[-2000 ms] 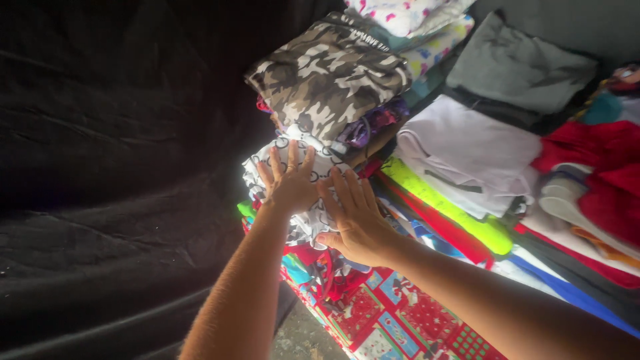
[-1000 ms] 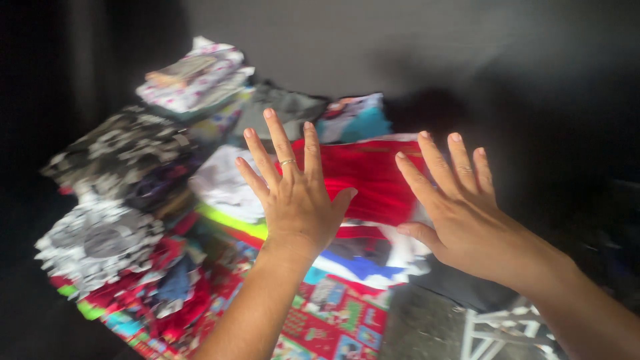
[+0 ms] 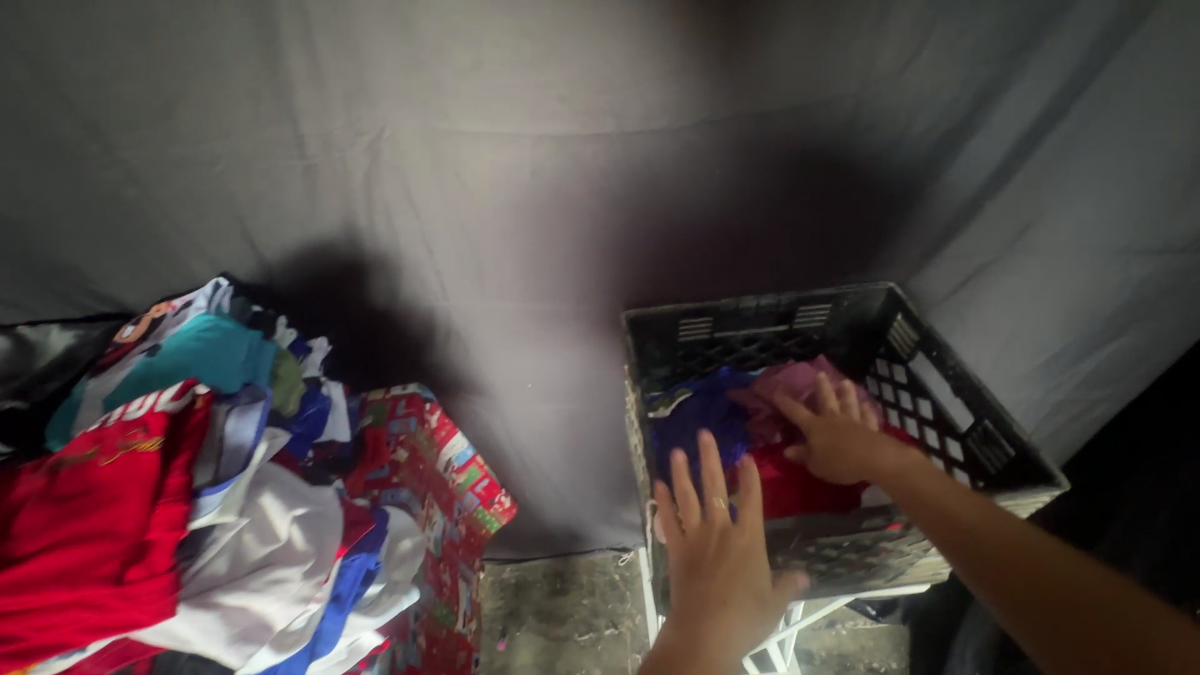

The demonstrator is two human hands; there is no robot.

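Note:
A black plastic crate (image 3: 975,422) stands at the right on a white metal stand (image 3: 792,623). Inside it lie a blue garment (image 3: 703,412), a pink garment (image 3: 802,380) and a red garment (image 3: 797,483). My right hand (image 3: 830,431) is over the crate with fingers spread, at the pink garment; whether it touches the cloth cannot be told. My left hand (image 3: 717,553), with a ring on one finger, is held with spread fingers in front of the crate's near left side. Neither hand holds anything.
At the left, a table with a red patterned cover (image 3: 450,459) bears stacked clothes: a red garment (image 3: 103,525), a teal one (image 3: 202,352) and white ones (image 3: 281,525). A grey cloth (image 3: 525,234) hangs behind. Concrete floor (image 3: 553,609) shows between table and crate.
The view has swung right to the crate. My hands were on a stack of clothes two seconds ago, then raised in front of the table; now they are at the crate.

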